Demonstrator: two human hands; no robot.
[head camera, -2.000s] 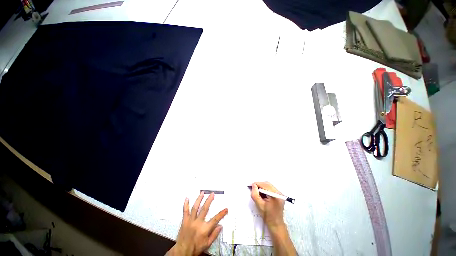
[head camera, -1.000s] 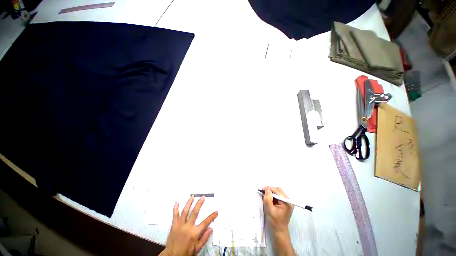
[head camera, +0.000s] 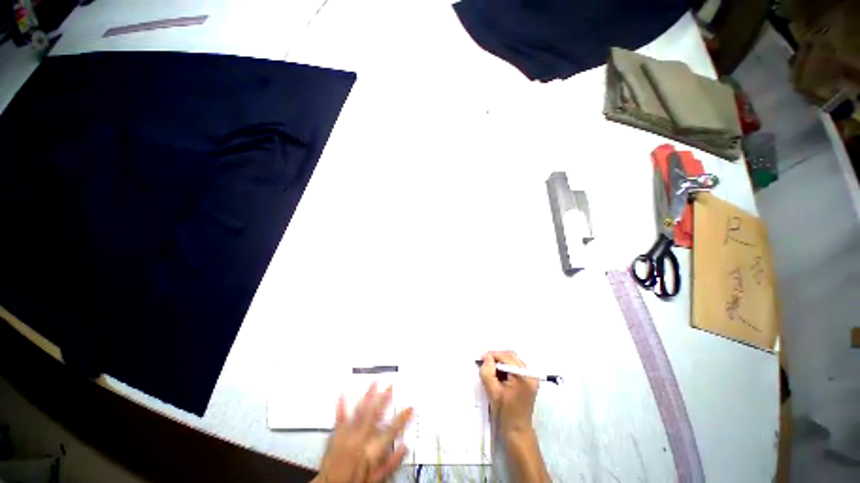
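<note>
White paper lies at the near table edge, its outline hard to see against the white table. My right hand holds a thin white pen with dark ends, its tip at the paper's upper right. My left hand is blurred, fingers spread, flat over the paper's left side and holding nothing. A small dark strip lies just beyond my left fingertips. Another white sheet edge shows left of my left hand.
Dark fabric covers the table's left. A grey metal block, purplish ruler, black-handled shears, red pieces under a clip, brown card and folded khaki fabric lie right. More dark fabric lies at the back.
The view has shifted, so the table items sit further left. The pen is now more level, its tip still near the paper. The left hand has blurred in motion.
</note>
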